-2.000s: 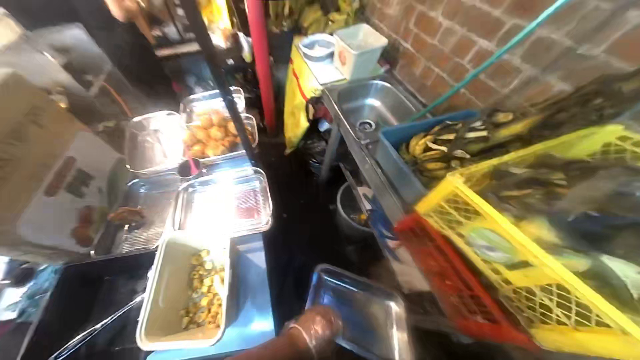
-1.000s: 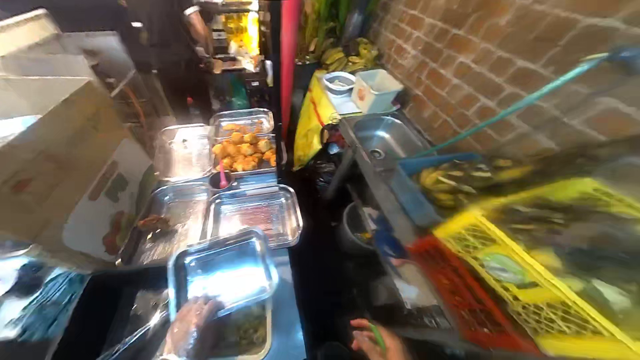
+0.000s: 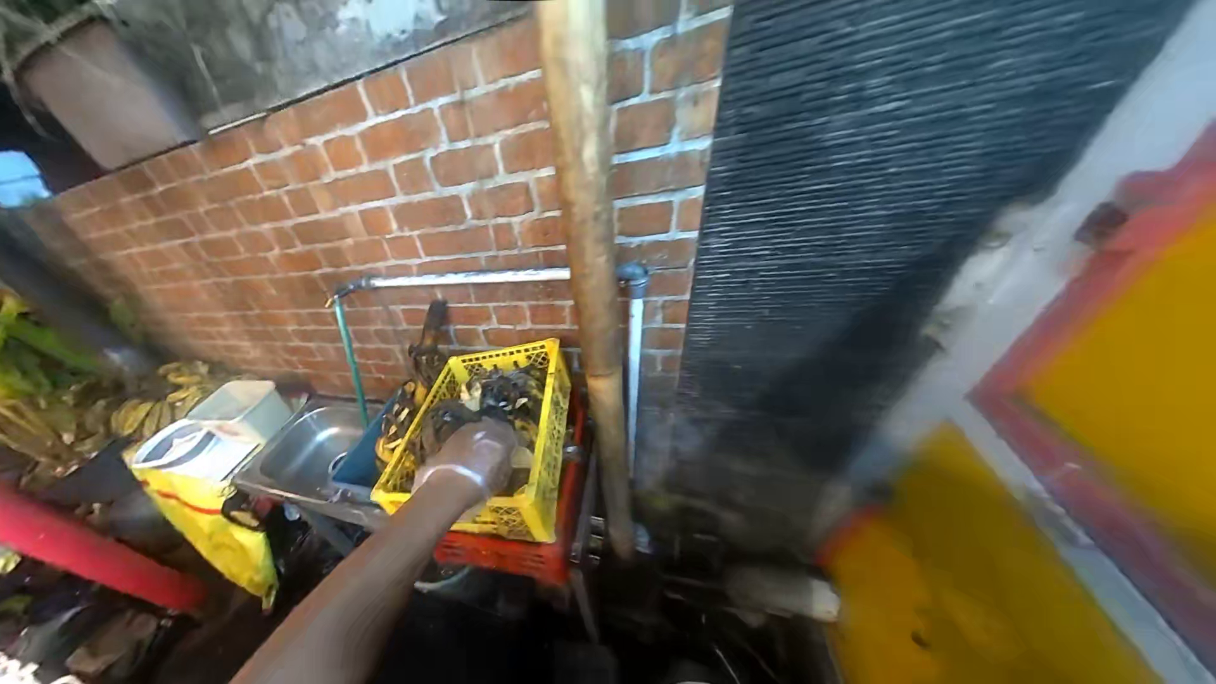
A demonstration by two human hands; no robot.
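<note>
My left hand [image 3: 484, 451], in a clear glove with a pale band at the wrist, reaches into a yellow plastic crate [image 3: 553, 456]. Its fingers are at dark, crumpled material [image 3: 508, 389] that looks like plastic; blur and the back of the hand hide whether they grip it. More mixed items lie around the hand inside the crate. The yellow crate rests on a red crate [image 3: 518, 559]. My right hand is out of view.
Left of the crates are a blue bin [image 3: 356, 465] with dark-spotted bananas [image 3: 394, 427], a steel sink [image 3: 309, 446] and a pale tub [image 3: 242, 408]. A bamboo pole [image 3: 594, 285] stands just right, before a brick wall [image 3: 399, 180]. A red pole [image 3: 95, 551] crosses the lower left.
The view has swung far right, leaving the food trays out of sight. My left hand, on a metal tray one second ago, is now in the yellow crate. My right hand has left the view.
</note>
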